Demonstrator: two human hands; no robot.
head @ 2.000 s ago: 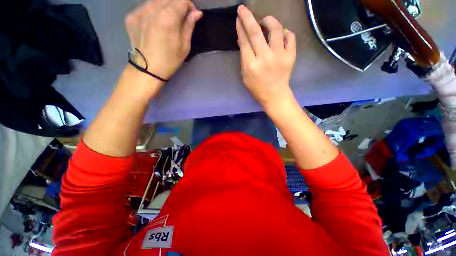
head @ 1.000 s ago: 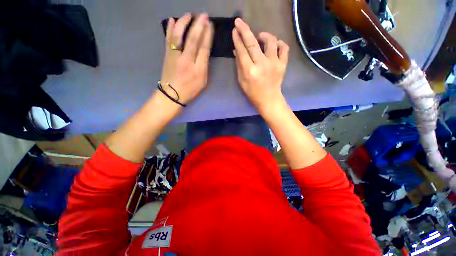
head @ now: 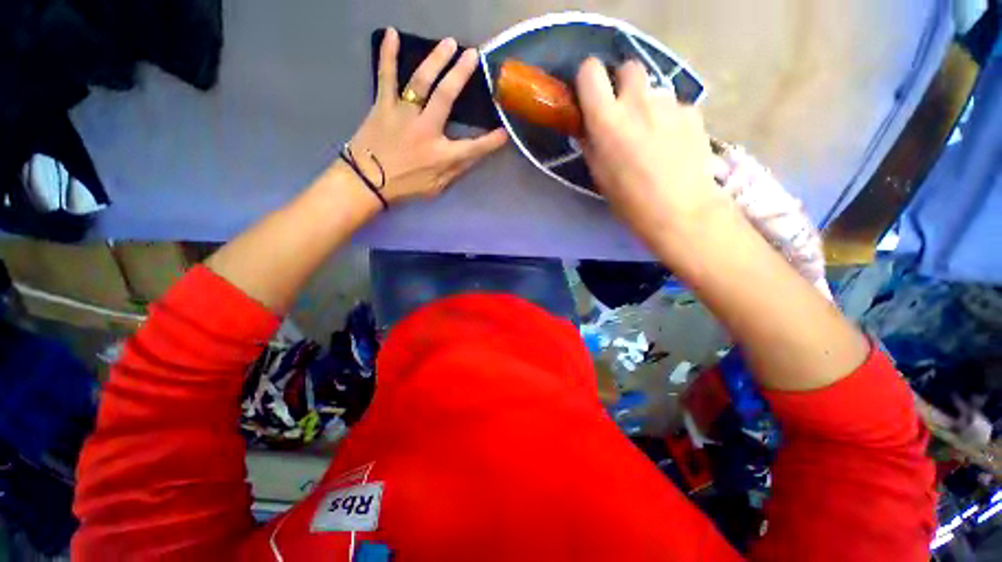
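Note:
A small black fabric piece lies flat on the lilac-grey table. My left hand rests on it with spread fingers pressing it down. My right hand is closed on the orange-brown handle of the steam iron. The iron's pointed tip, outlined in white, is at the right part of the fabric and covers its right end. Whether the iron presses fully on the cloth cannot be told.
A black fabric pile lies at the left, with a white item at its lower edge. The cloth-wrapped hose runs from the iron past my right wrist. A brown-yellow slab is at the right table edge.
My right hand has left the fabric and taken hold of the iron handle. The iron has moved left onto the fabric's right end. My left hand stays on the piece, fingers now spread.

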